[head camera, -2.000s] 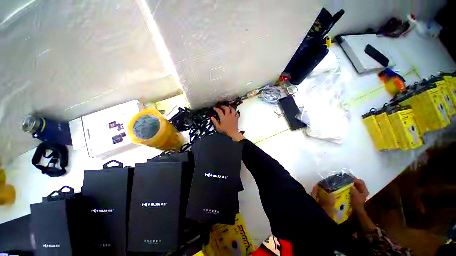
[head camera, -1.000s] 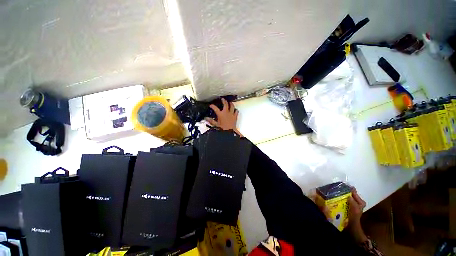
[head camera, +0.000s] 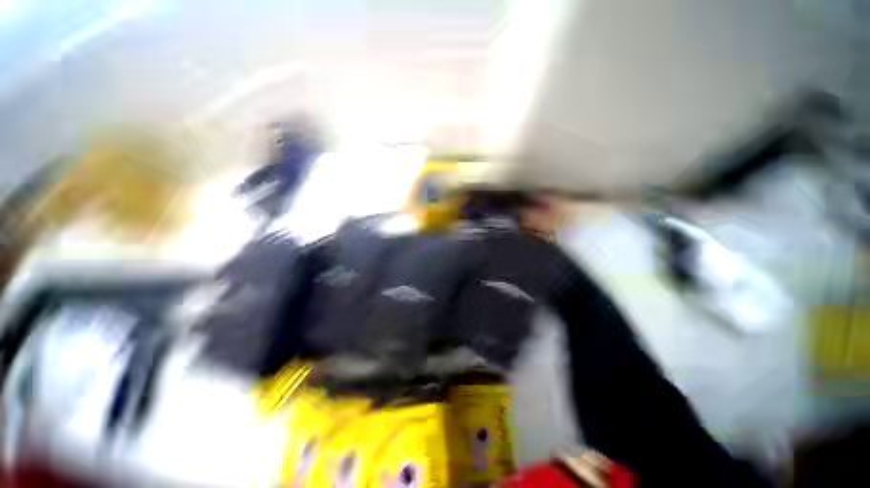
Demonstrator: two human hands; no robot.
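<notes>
The frame is strongly blurred. Black retail boxes [head camera: 405,295] with small pale logos stand overlapping in a row at the centre. Yellow boxes or sleeves [head camera: 410,448] with dark round marks lie in front of them, at the bottom. A dark-sleeved arm reaches up from the lower right past the black boxes. My right hand [head camera: 539,215] is a small blurred patch at its end, beside a dark patch behind the boxes. Its fingers and anything in them cannot be made out. My left hand is not in view.
A yellow tape roll [head camera: 438,195] stands behind the black boxes, with a white box [head camera: 358,191] and a dark bottle [head camera: 291,167] to its left. White trays [head camera: 81,372] are at the left. A blurred yellow-brown patch is at the upper left, and yellow boxes [head camera: 844,338] at the right edge.
The view has swung left and blurred. The black boxes appear further right, more yellow boxes show below them, and the other person's hands with a yellow box are out of view.
</notes>
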